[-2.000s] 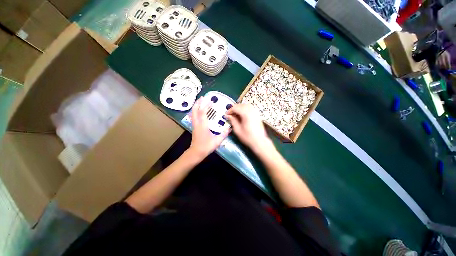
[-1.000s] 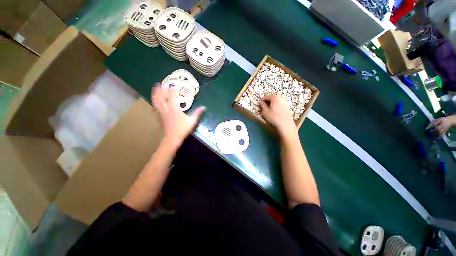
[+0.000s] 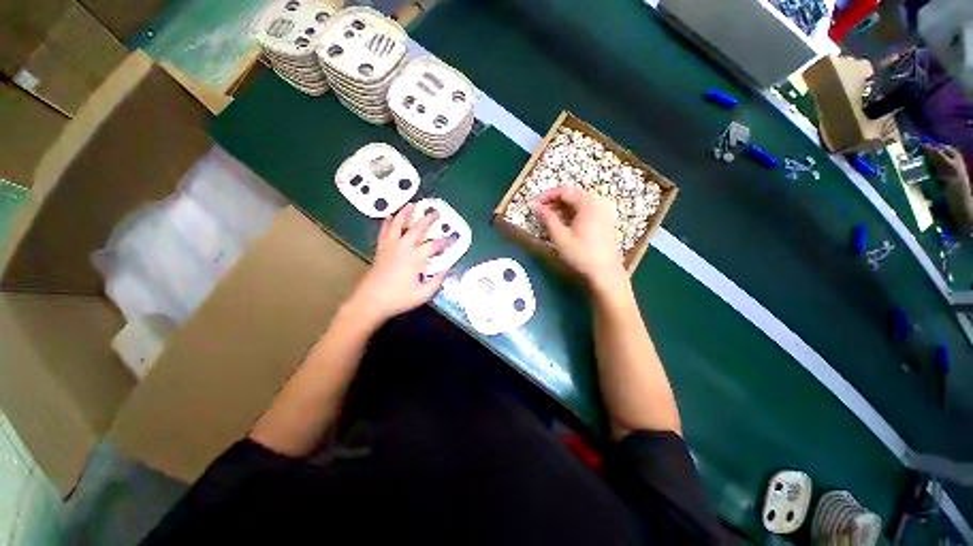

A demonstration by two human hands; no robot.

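Note:
My left hand (image 3: 401,261) lies with its fingers on an off-white cover (image 3: 453,230) on the green bench. A second cover (image 3: 497,296) lies to its right, near the bench's front edge. Another cover (image 3: 378,180) lies up and to the left. My right hand (image 3: 579,226) is over the brown-edged tray (image 3: 652,236) of small cream inserts (image 3: 603,171), thumb and forefinger close together. Whether an insert is between those fingertips is too small to tell.
Stacks of covers (image 3: 430,96) stand at the bench's upper left. A large open carton (image 3: 240,347) with a translucent bag (image 3: 187,245) is at left. Blue-ended pieces (image 3: 762,157) lie across the belt. More covers (image 3: 787,501) are at lower right. Another person's hand (image 3: 947,171) shows far right.
My left hand has brought a cover from the loose pile to the right, beside the second cover. My right hand has shifted slightly up and left over the tray.

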